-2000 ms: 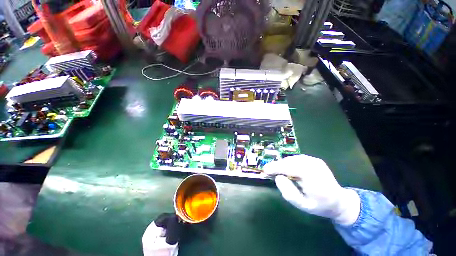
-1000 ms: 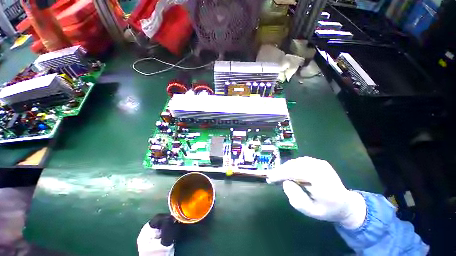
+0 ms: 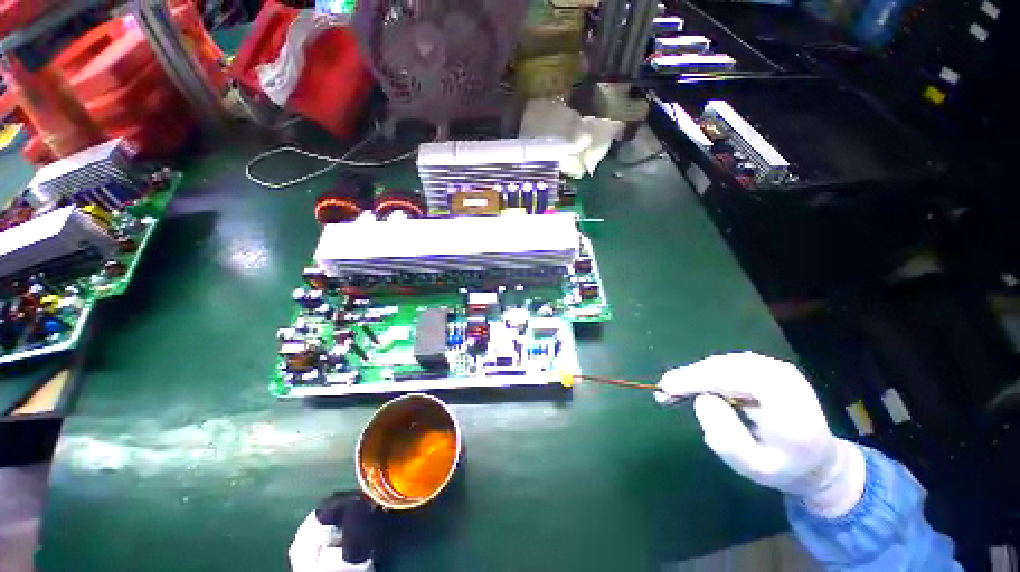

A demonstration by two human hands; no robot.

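A green circuit board (image 3: 392, 335) crowded with parts lies on the green bench, with two silver finned heatsinks (image 3: 447, 248) and copper-wound rings behind them. My right hand (image 3: 766, 419), in a white glove, holds a thin brownish stick (image 3: 617, 383). Its yellowish tip is at the board's front right corner. My left hand (image 3: 336, 536), in a white glove with black fingers and cut off by the bottom edge, holds a round metal cup (image 3: 409, 451) of amber liquid just in front of the board. The cup's handle is hidden by the fingers.
Another board (image 3: 56, 274) lies at the left. A dark fan (image 3: 442, 56), red bins (image 3: 95, 84), a white cloth and a looped cable (image 3: 293, 168) are at the back. Black trays (image 3: 828, 134) holding parts with silver heatsinks stand at the right.
The view has shifted, so the board and cup appear further left. The stick's tip has moved right along the board's front edge to its corner, and more of the stick shows.
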